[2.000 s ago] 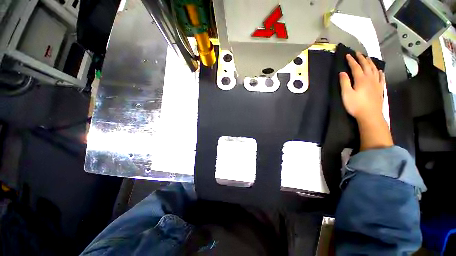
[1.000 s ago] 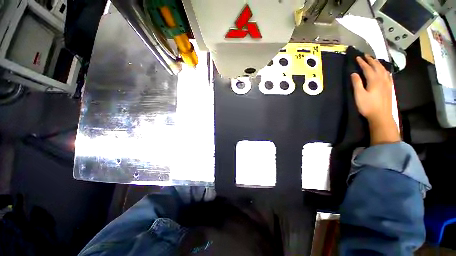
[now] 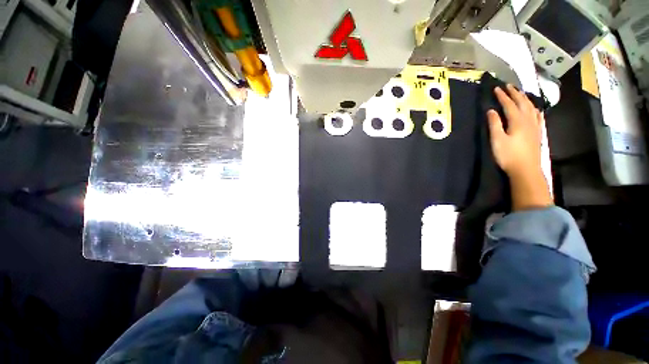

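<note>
A black fabric panel [image 3: 398,174] lies on a white sheet [image 3: 270,178], with two bright rounded openings or patches near its lower edge. My right hand [image 3: 518,135] lies on the raised or folded right part of the panel, palm down, fingers a little apart, gripping nothing visible. A yellow-and-white holed clamp plate [image 3: 425,106] lies on the panel's far edge, partly under the pale sewing machine head [image 3: 341,78]. The needle area is hidden by the head. My left hand is not in view; blue denim shows at the lower left.
The shiny metal table [image 3: 164,156] extends left. An orange-yellow rod [image 3: 252,71] and steel tube stand left of the head. A control panel [image 3: 562,28] is upper right. An open cardboard box [image 3: 448,334] is at the lower edge beside my right sleeve, with something blue at the lower right.
The clamp plate and panel have shifted right relative to the machine head, exposing more of the plate's yellow part. My right hand has travelled with the panel. The camera view has also shifted.
</note>
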